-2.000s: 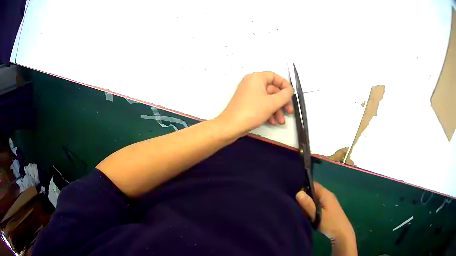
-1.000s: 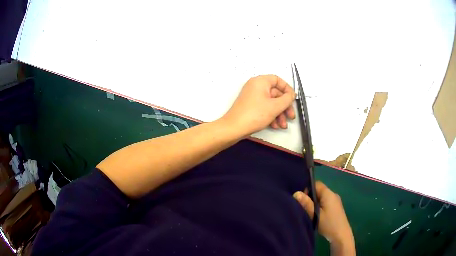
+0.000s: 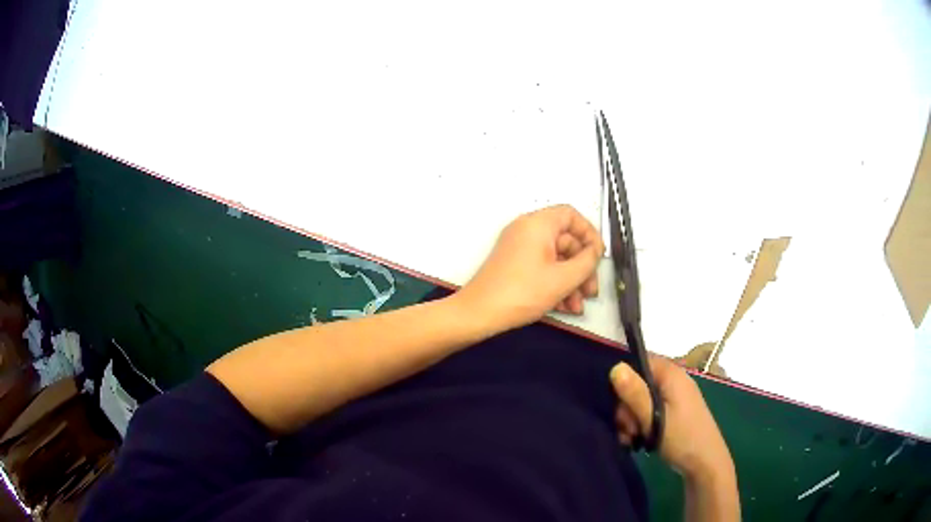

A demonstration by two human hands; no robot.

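My right hand (image 3: 686, 418) holds the black handles of the long dark tailor's shears (image 3: 625, 255) at the table's front edge. The blades point away from me over the white surface, with a narrow gap between them. My left hand (image 3: 546, 267) rests on the white surface just left of the blades. Its fingers are curled and its fingertips are close against the blades. I cannot tell whether it pinches a paper edge. A faint line shows on the white surface beside the blades.
The large white table (image 3: 306, 122) has a red front edge. A torn brown strip (image 3: 753, 291) lies right of the shears, and a tan card (image 3: 912, 229) lies at the far right. Pale scraps (image 3: 357, 280) lie on the green floor (image 3: 204, 275). Papers and brown pieces (image 3: 51, 428) are at lower left.
The table edge sits lower in view. My left hand has moved closer to me in the picture, and the shears now reach farther past its fingers. Their blades remain slightly apart.
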